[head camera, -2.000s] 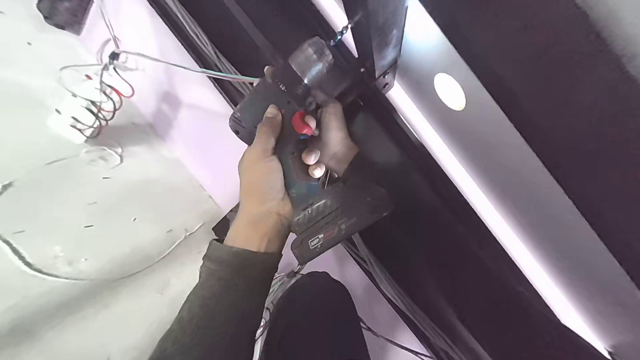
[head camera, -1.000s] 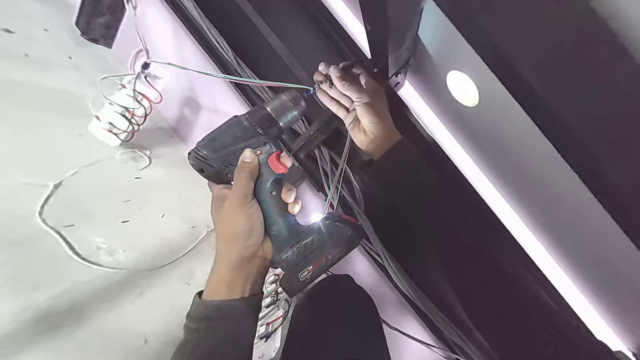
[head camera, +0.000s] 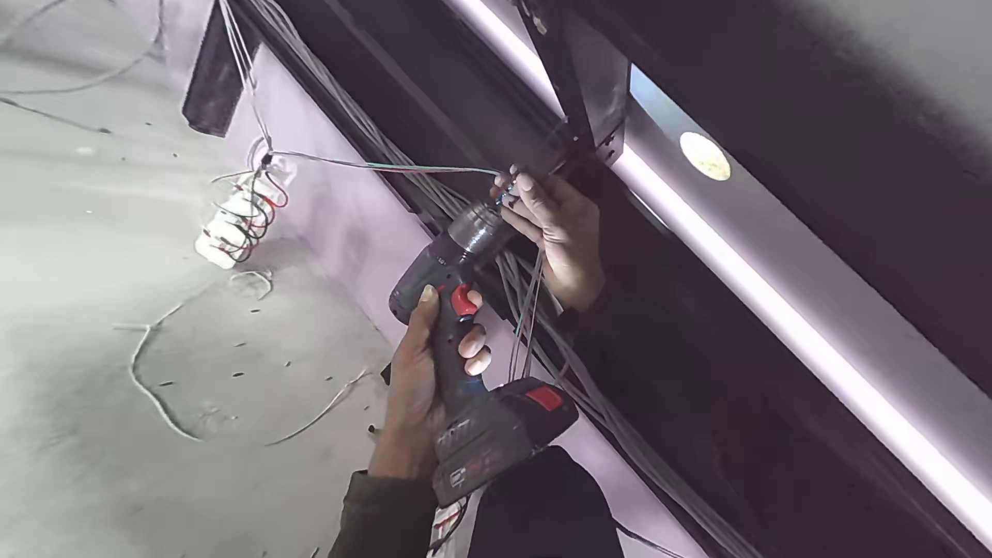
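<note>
My left hand (head camera: 422, 364) grips the handle of a cordless drill (head camera: 457, 341), with its fingers at the red trigger. The metal chuck (head camera: 474, 229) points up and to the right, and a twist bit (head camera: 505, 192) shows beyond it. My right hand (head camera: 554, 225) is at the bit's tip, thumb and fingers pinched together on thin green and reddish wires (head camera: 418, 167). These wires run left to a dark tie on a bundle. Whether the fingers also touch the bit is unclear. More thin wires (head camera: 528, 325) hang below the right hand, behind the drill.
Coiled red and black wires with white connectors (head camera: 240, 225) lie at the left. Grey cables (head camera: 372, 132) run diagonally past the drill. A metal channel with a bright light strip (head camera: 744, 302) and a dark bracket (head camera: 573, 70) are at the right. Loose cable (head camera: 143, 380) lies on the pale surface.
The drill has moved away from the dark bracket since the first frame. My right hand, partly behind the drill then, now shows at the bit with the wires.
</note>
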